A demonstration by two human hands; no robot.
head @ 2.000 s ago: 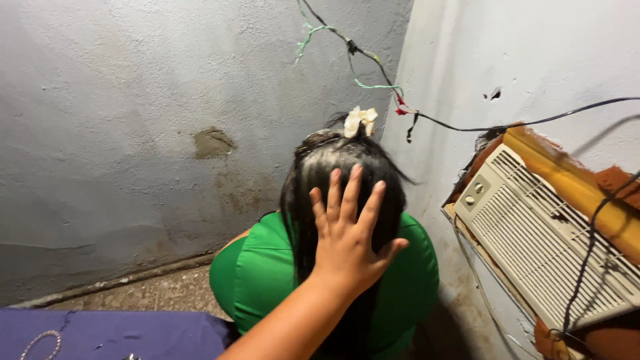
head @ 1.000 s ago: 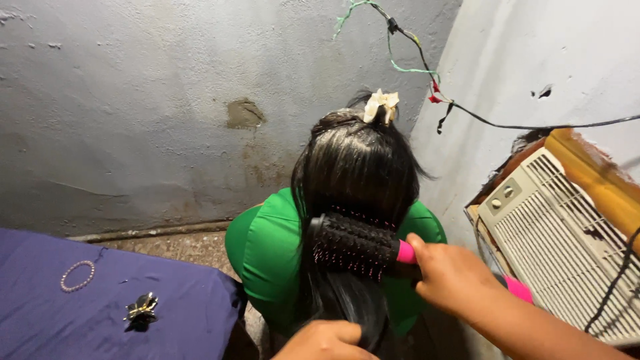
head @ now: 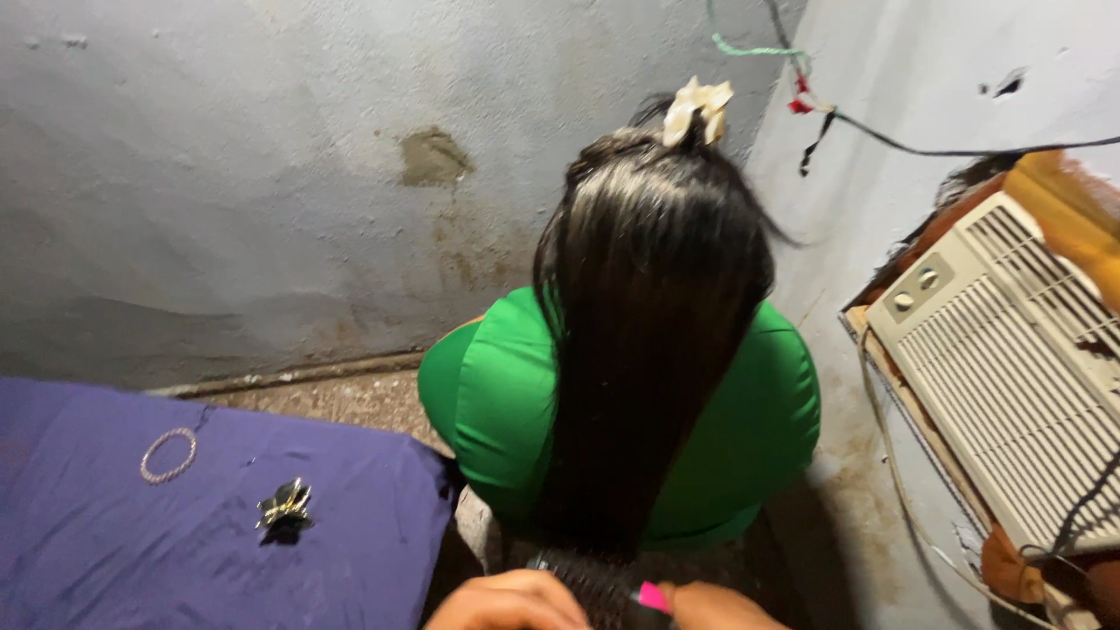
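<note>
A person in a green top is seen from behind, with long dark hair hanging down the back. A cream claw clip holds some hair up on the crown. At the bottom of the view, my right hand grips the pink handle of a round hairbrush, whose black bristles lie at the lower ends of the hair. My left hand is beside the brush head with curled fingers; the frame edge cuts it off, and whether it pinches hair cannot be told.
At the left, a purple cloth covers a surface bearing a beaded bracelet and a dark, shiny hair clip. A window air conditioner sits in the right wall. A black cable crosses the corner.
Two seconds ago a hand lay spread on the head. The brush has since moved from the mid-length of the hair down to its lower ends, with my right hand on its handle.
</note>
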